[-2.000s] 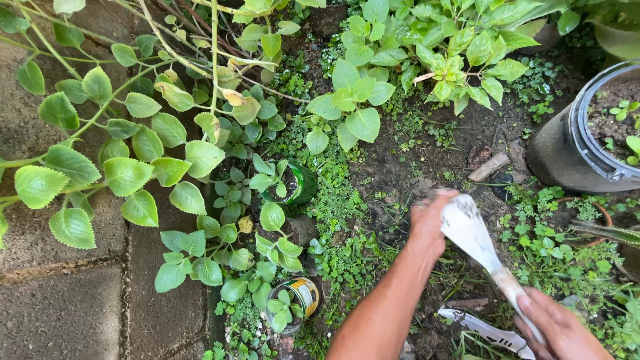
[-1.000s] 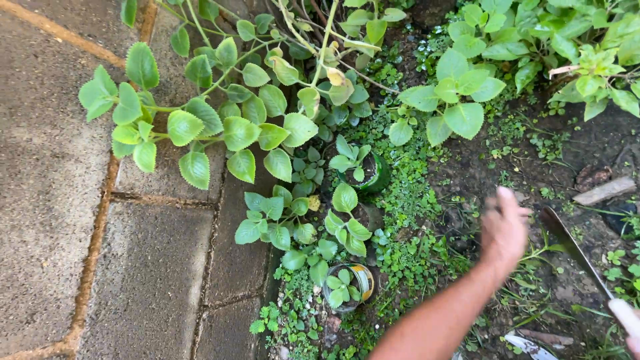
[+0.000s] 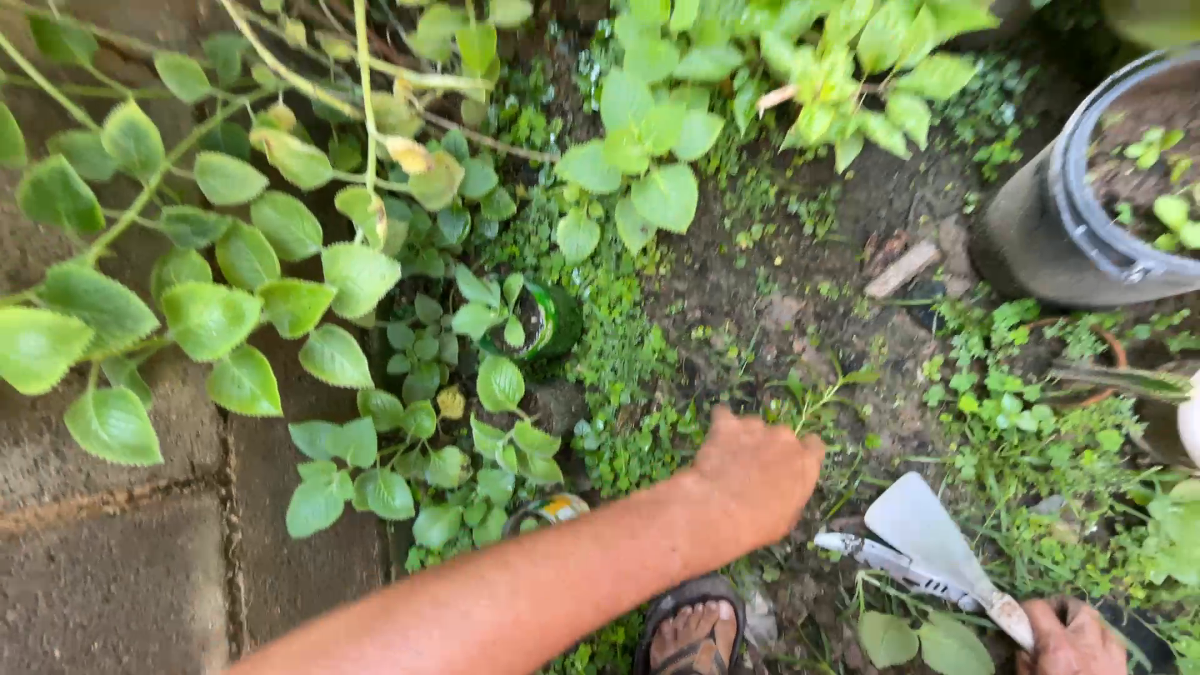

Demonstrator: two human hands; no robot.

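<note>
My left hand (image 3: 757,478) is low over the weedy soil (image 3: 769,309), its fingers curled at a small green weed (image 3: 820,403) that sticks out past the knuckles; the fingertips are hidden, so its grip cannot be made out. At the bottom right my right hand (image 3: 1073,637) is closed on the handle of a flat metal scraper (image 3: 928,530), whose broad blade points up and left. Beneath that blade lies a white, slotted object (image 3: 891,562) on the ground.
A dark bucket (image 3: 1041,225) of soil stands at the right. Left of my hand are a green cut container (image 3: 553,323) with a seedling and a jar (image 3: 562,509). Leafy stems hang over paving (image 3: 103,581). A wood piece (image 3: 902,269) lies on the soil, and a sandaled foot (image 3: 694,633) is below.
The scraper, which was up beside my left hand two seconds ago, is now lower right, over the white object. My left hand is now lower, by the weed. The view has swung away and back.
</note>
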